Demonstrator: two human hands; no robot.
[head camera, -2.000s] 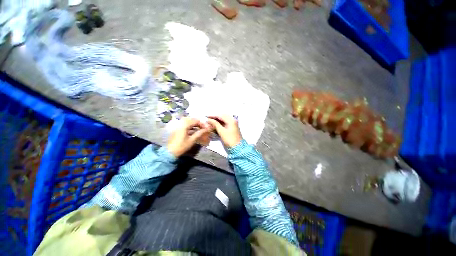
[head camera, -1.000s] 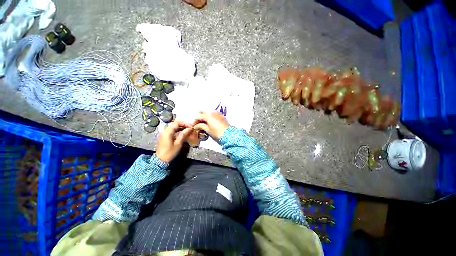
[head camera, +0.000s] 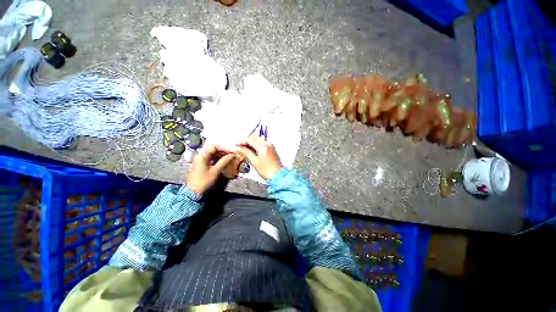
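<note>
My left hand and my right hand meet over the near edge of the white cloth. Between their fingertips is a small part-made assembly, an orange piece with a dark round part at its right side. The fingers hide some of it. A small dark blue tool lies on the cloth just beyond my right hand. Several dark round parts with yellow marks are clustered left of the cloth. Orange pieces lie in an overlapping row at the right.
A pale cord hank lies at left, with a black pair of parts beyond it. A white mug and thin loop are at right. Blue mesh crate at left; blue tray under the bench edge; stacked blue crates at right.
The view has shifted, so the bench items sit differently in the picture. Both hands stay together at the cloth's near edge; the dark part between them shows more clearly now.
</note>
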